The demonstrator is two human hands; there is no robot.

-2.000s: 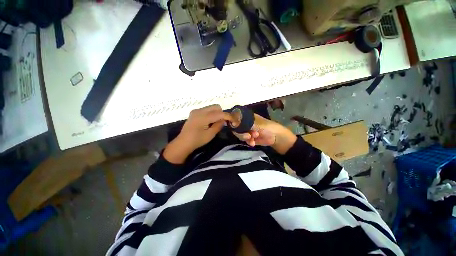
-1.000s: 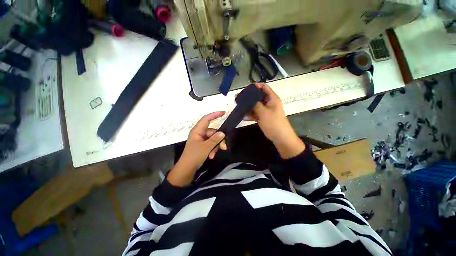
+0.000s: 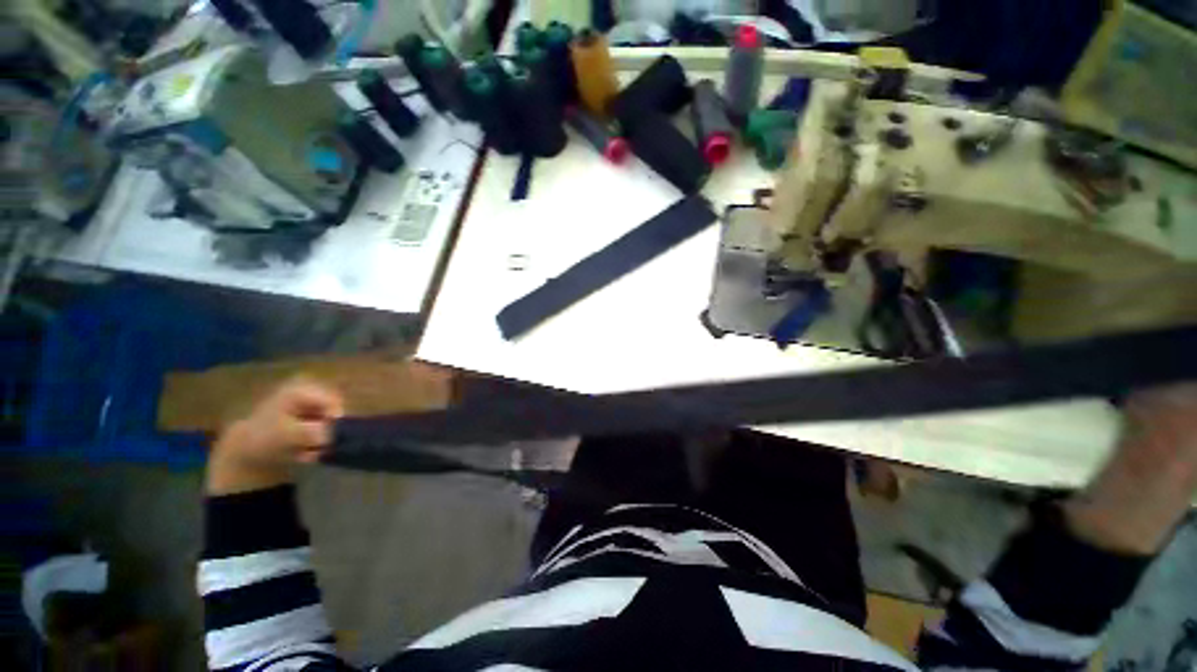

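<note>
A long dark strip (image 3: 788,398) is stretched between my hands across the front of the white table. My left hand (image 3: 278,431) is closed on its left end, out beyond the table's left front corner, and a second dark length trails from that hand. My right hand (image 3: 1162,440) is at the right rim, blurred and partly cut off, below the strip's right end; its fingers are hidden or out of the picture. A straight cut strip (image 3: 607,267) lies on the table left of the sewing machine (image 3: 840,197). A small dark piece (image 3: 803,315) lies on the needle plate (image 3: 744,273).
Thread spools (image 3: 525,99), with green, orange and red ones, cluster at the back left of the table. Black-handled scissors (image 3: 898,309) lie under the machine arm. Another machine (image 3: 250,138) stands on a table at the left. A blue crate (image 3: 99,374) is on the left.
My hands have moved far apart, left and right, and the strip that was bunched between them is now stretched long. The view has swung left, showing more of the spools and the second machine.
</note>
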